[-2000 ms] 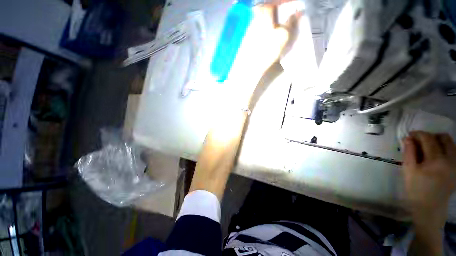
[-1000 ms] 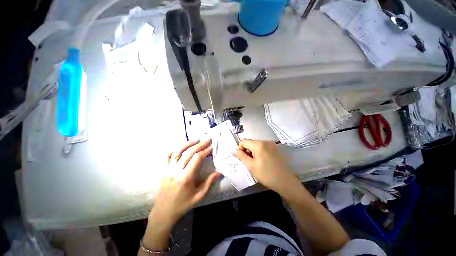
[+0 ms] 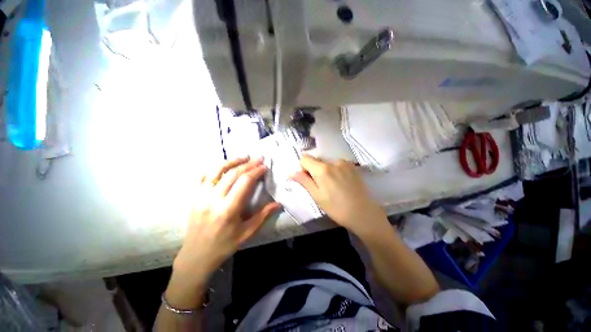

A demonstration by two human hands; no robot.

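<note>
A small white fabric piece point(image 3: 289, 185) lies on the bed with its upper end at the presser foot and needle area point(image 3: 280, 127). My left hand point(image 3: 223, 204) lies on the bed at the left of the piece, fingertips at its left edge, fingers slightly apart. My right hand point(image 3: 340, 191) holds the right edge of the piece between thumb and fingers. The needle tip itself cannot be made out. A neat stack of white cut pieces point(image 3: 389, 133) lies under the machine arm, right of the foot.
The off-white machine head point(image 3: 415, 58) spans the top. Red-handled scissors point(image 3: 479, 154) lie right of the stack. Offcuts point(image 3: 463, 224) fill a blue bin point(image 3: 494, 254) at lower right. A blue bottle-shaped item point(image 3: 27, 84) and loose white pieces point(image 3: 133, 26) lie left.
Since two seconds ago, both hands have come together at the white piece. Over the last second, the view has moved closer to the machine; the hands remain on the piece at the foot.
</note>
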